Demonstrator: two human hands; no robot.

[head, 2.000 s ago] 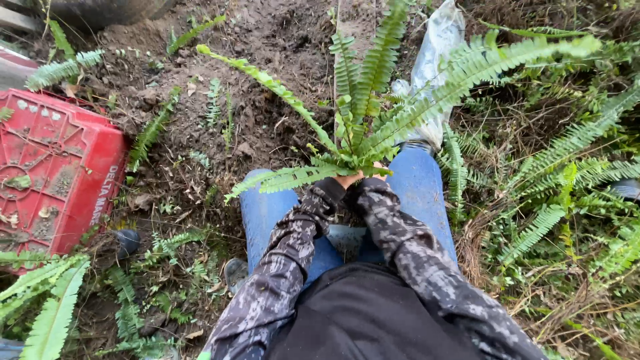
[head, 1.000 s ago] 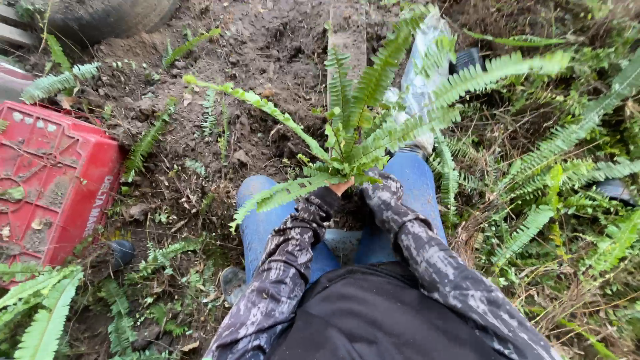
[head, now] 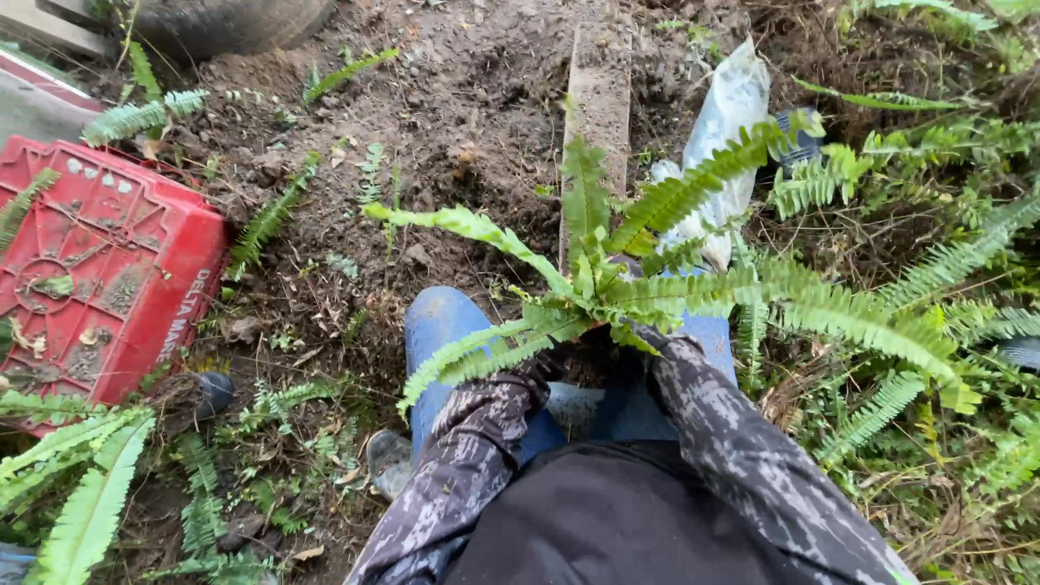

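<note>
A green fern plant point(head: 593, 301) with long spreading fronds stands between my knees, above dark soil. Both forearms, in camouflage-patterned sleeves, reach to its base from either side. My left hand is almost wholly hidden under the lower fronds, beyond its sleeve cuff point(head: 528, 382). Of my right hand point(head: 654, 335) only a dark, soiled part shows at the right of the base, beneath the fronds. Fingers of both hands are covered by leaves, so their grip on the fern cannot be seen.
An upturned red plastic crate point(head: 122, 284) with writing lies at left. A wooden board point(head: 600, 106) runs away through loose soil, with a dirty pale plastic bag point(head: 727, 122) at its right. A tire point(head: 231, 24) is at upper left. Ferns point(head: 934, 301) and dry stems cover the right.
The fern's fronds have tilted and spread lower toward the right, and its crown now hides the hands more than before. Both forearms remain at the plant's base.
</note>
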